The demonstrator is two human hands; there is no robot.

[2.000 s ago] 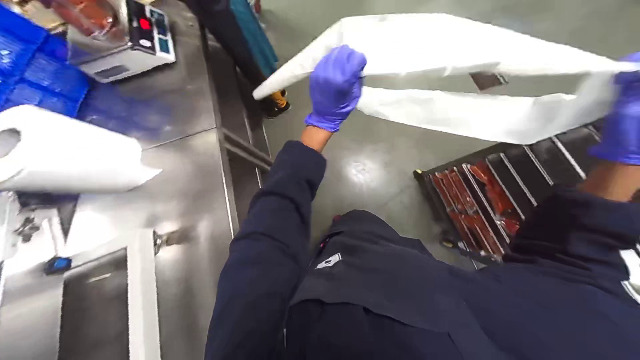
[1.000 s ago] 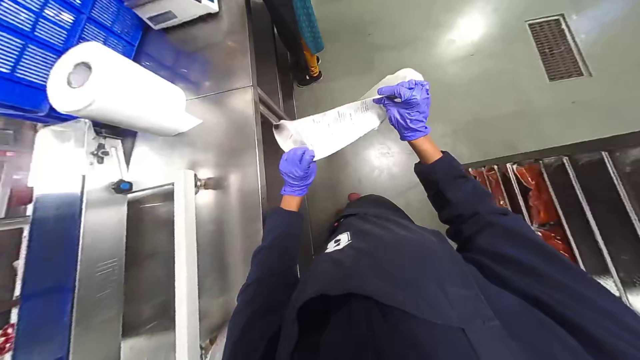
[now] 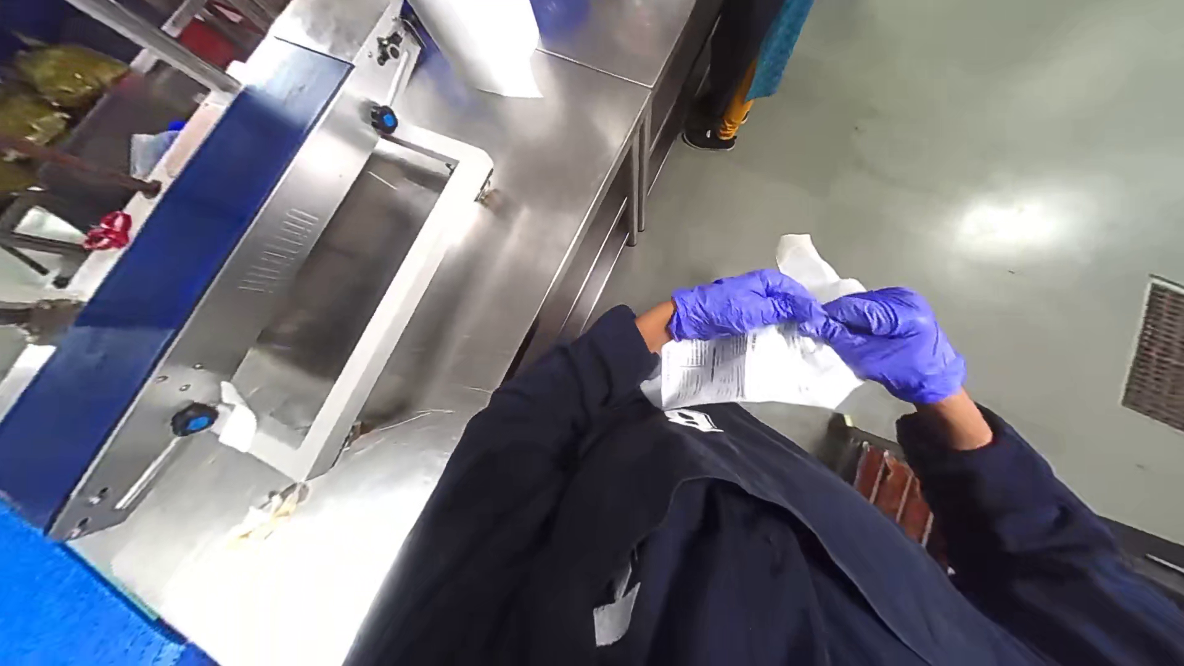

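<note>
Both hands wear purple gloves and are close together in front of my chest. My left hand [image 3: 745, 305] pinches a white printed sheet [image 3: 708, 375] near its upper edge. My right hand [image 3: 893, 342] grips the same sheet at its right side, its fingers against those of the left. The sheet is folded and crumpled; one part hangs below the hands with printed lines on it, and another part sticks up above them. The fingertips are partly hidden in the folds.
At left is a steel table [image 3: 573, 120] bearing a machine with a white frame [image 3: 398, 305] and a blue band [image 3: 166, 277]. A white roll [image 3: 481, 42] lies at the top. Racked reddish pieces [image 3: 893, 486] are low right. A person's leg [image 3: 735, 74] and a floor grate [image 3: 1158, 351] also show.
My hands have come together on the white sheet, which was stretched wide between them two seconds ago and is now bunched. The view has shifted towards the machine.
</note>
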